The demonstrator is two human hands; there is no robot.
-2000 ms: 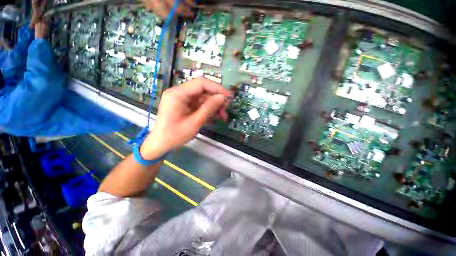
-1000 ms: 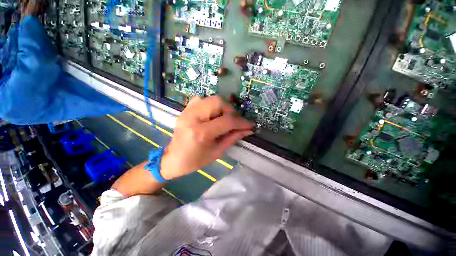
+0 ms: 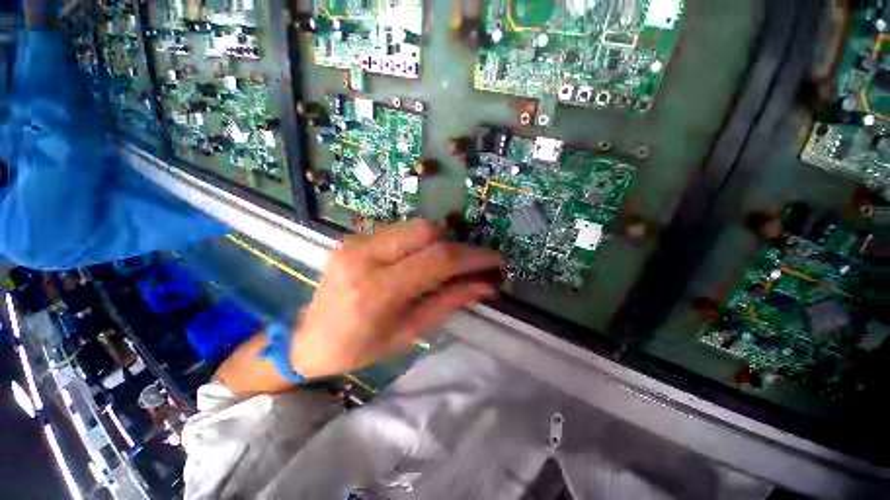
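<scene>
My left hand, with a blue wrist strap, is at the near lower-left corner of a green circuit board. Its fingers point right and are blurred. A dark patch shows between the fingertips; whether they pinch a part cannot be told. The board has a grey tilted square, a white block and black parts along its far edge. It lies in a grey-green carrier with brown clips around it. My right hand is not in view.
More boards lie in the carriers to the left and right. A pale conveyor rail runs along the near side. A person's blue sleeve is at the upper left. Blue bins are below, left of a yellow-lined floor.
The view has shifted and the boards look nearer. My left hand has moved from over a board to its near corner, and its fingers have spread a little. The blue cord no longer shows across the view.
</scene>
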